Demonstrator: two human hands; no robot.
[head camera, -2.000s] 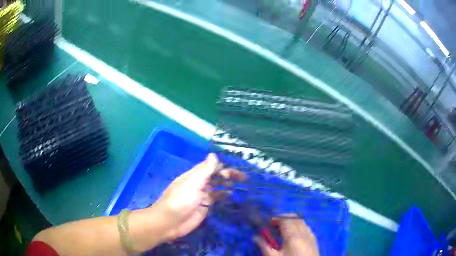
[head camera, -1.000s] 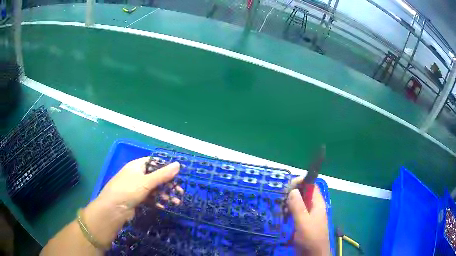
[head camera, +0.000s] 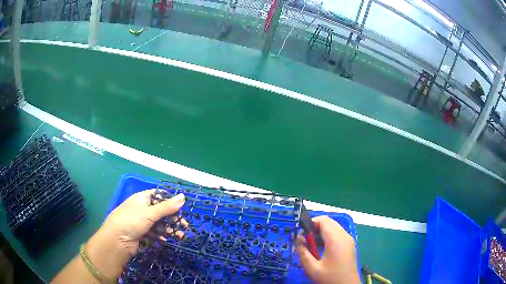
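My left hand (head camera: 145, 219) grips the left end of a black see-through sprue frame (head camera: 238, 222), thumb on top. The frame is tilted above a blue tray (head camera: 125, 188). Small black parts (head camera: 166, 269) lie in the tray below it. My right hand (head camera: 330, 252) holds red-handled nippers (head camera: 310, 236), their dark jaws pointing up at the frame's right end. Most of the handles are hidden in the hand. I cannot tell if the jaws touch the frame.
A stack of black sprue frames (head camera: 39, 194) stands left of the tray. A yellow-handled tool (head camera: 377, 277) lies right of it. A blue bin (head camera: 452, 244) stands farther right, beside a bin of small reddish parts (head camera: 498, 255). A white strip (head camera: 183, 173) runs behind the tray.
The frame was blurred and turned earlier; now it is held steadier across the tray. The nippers have moved from pointing up beside the frame to its right end. The view has shifted.
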